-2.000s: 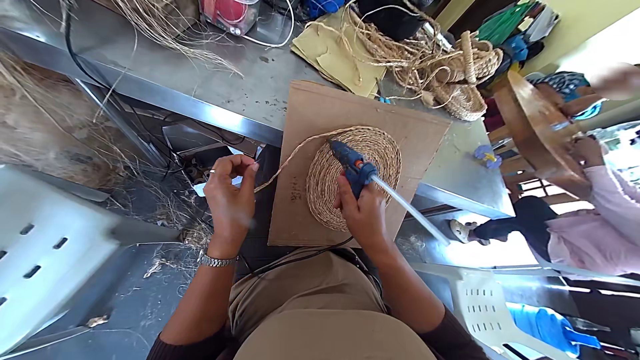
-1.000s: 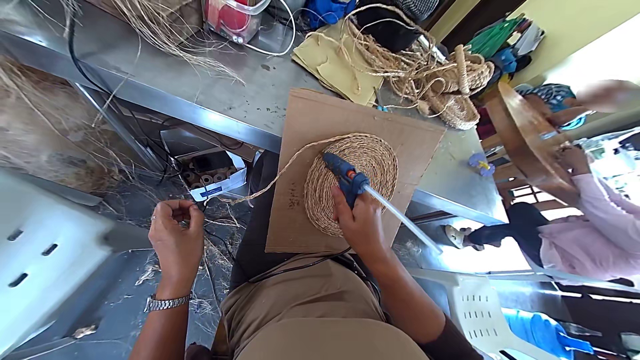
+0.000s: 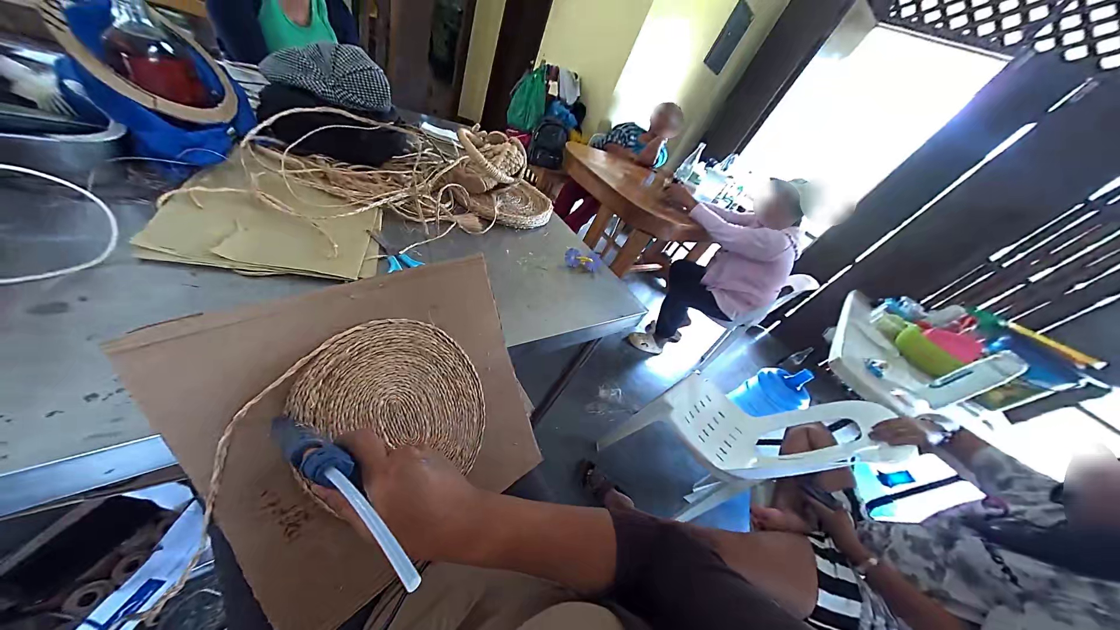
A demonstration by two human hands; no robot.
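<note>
A flat round coil of braided natural-fibre rope [image 3: 402, 385] lies on a cardboard sheet [image 3: 437, 289]. My right hand [image 3: 402, 490] grips a blue hot glue gun [image 3: 306, 451], its nozzle over the coil's lower left edge. A long translucent glue stick [image 3: 376, 529] sticks out of the back of the gun. From the coil's left side a loose length of the braid [image 3: 223, 446] runs down past the cardboard's left edge. My left hand is out of the frame.
A metal-topped table [image 3: 560, 289] holds brown paper sheets [image 3: 262, 232], loose braid [image 3: 376, 179], blue-handled scissors [image 3: 402, 261] and a checked cap [image 3: 328, 74]. Beyond stand a wooden table and a white plastic chair [image 3: 717, 429]. Several people sit nearby, one close on the right.
The view has swung strongly to the right and up. My left hand, seen at the left before, has gone out of view. The glue gun stays in my right hand.
</note>
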